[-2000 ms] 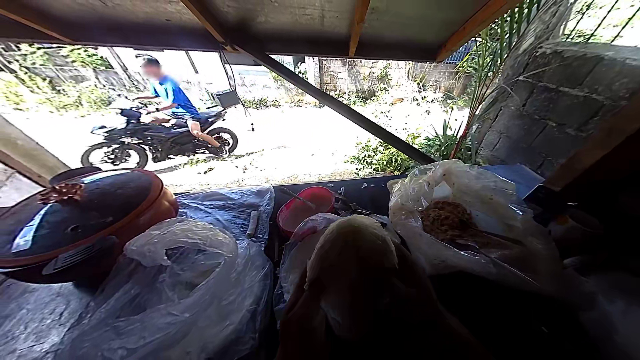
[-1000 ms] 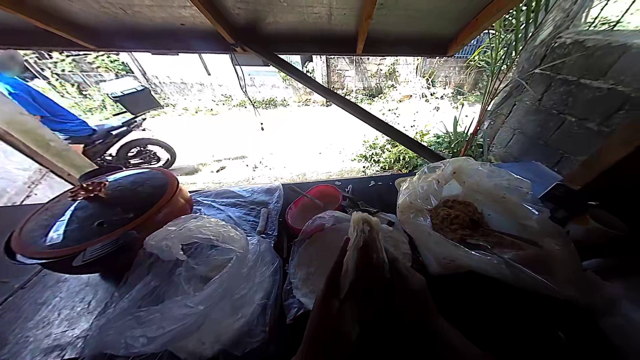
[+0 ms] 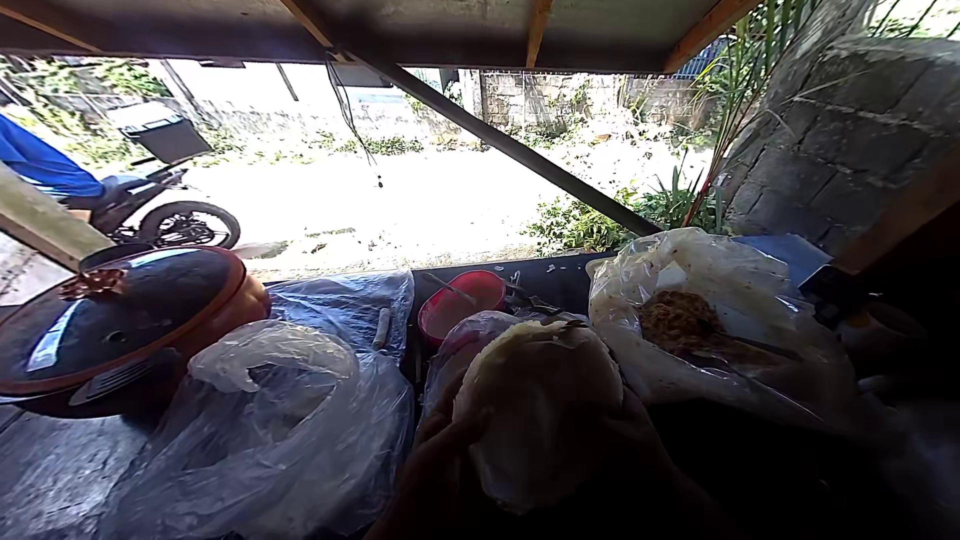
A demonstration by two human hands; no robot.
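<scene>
A flat, pale round of dough [image 3: 536,405] is held up in both hands at the lower middle. My left hand [image 3: 442,450] grips its left edge, with the thumb laid over its face. My right hand [image 3: 637,442] is at its right edge, mostly lost in dark shadow. Behind the round is a red bowl [image 3: 461,304] with a utensil handle leaning in it. On the right, an open clear plastic bag [image 3: 720,262] holds a brown, crumbly filling [image 3: 679,319] and a dark utensil. Another crumpled plastic bag [image 3: 300,435] lies to the left, its contents unclear.
A large lidded pot [image 3: 150,307] stands at the left on the table. A plastic sheet [image 3: 337,296] with a small stick-like piece [image 3: 382,328] lies behind the bag. Outside, a person in blue [image 3: 45,161] sits on a motorcycle [image 3: 187,225]. A slanted pole [image 3: 510,142] crosses the opening.
The dough, bunched up and seen narrow a second ago, is now spread with its broad face showing. The motorcycle with its rider has moved left, partly out of view.
</scene>
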